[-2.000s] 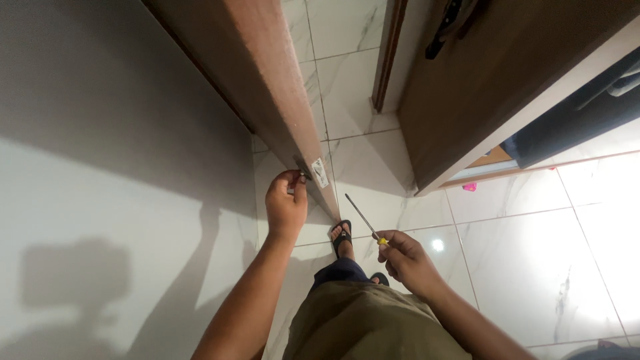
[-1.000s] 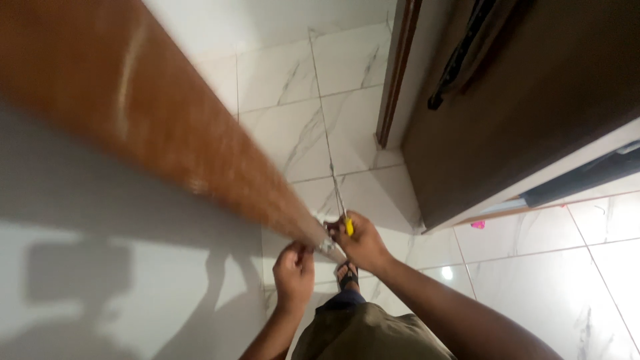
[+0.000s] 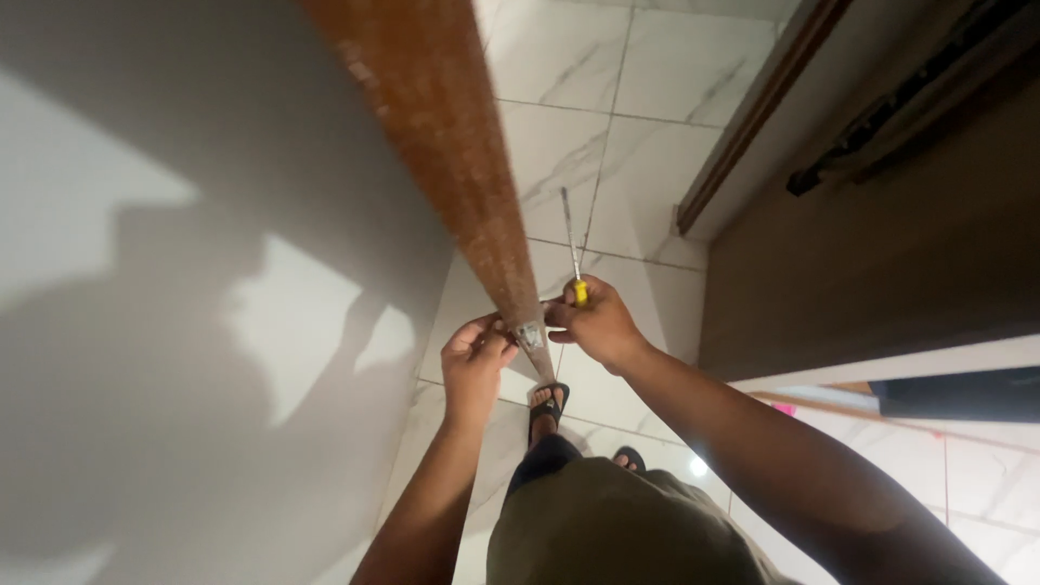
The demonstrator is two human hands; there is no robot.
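Observation:
The narrow edge of a wooden door [image 3: 463, 162] runs down the middle of the head view, with a metal latch plate [image 3: 530, 335] set in it near its lower end in the picture. At the door's left face is my left hand [image 3: 479, 345], fingers bent close beside the plate; what they touch is hidden. My right hand [image 3: 600, 325] holds a screwdriver [image 3: 580, 291] by its yellow handle, the long shaft pointing up and away from the door. The thumb and fingertips of this hand reach to the door's right face, beside the plate.
A grey-white wall or panel [image 3: 203, 366] fills the left side. Brown wooden furniture [image 3: 853, 284] stands at the right, near a door frame strip [image 3: 756, 122]. Marble-patterned floor tiles [image 3: 552, 138] lie below. My sandalled foot [image 3: 549, 406] is under the door edge.
My right hand, away from the door two seconds ago, is now at its right face with the screwdriver still held. The door edge has swung in view. My left hand stays near the plate.

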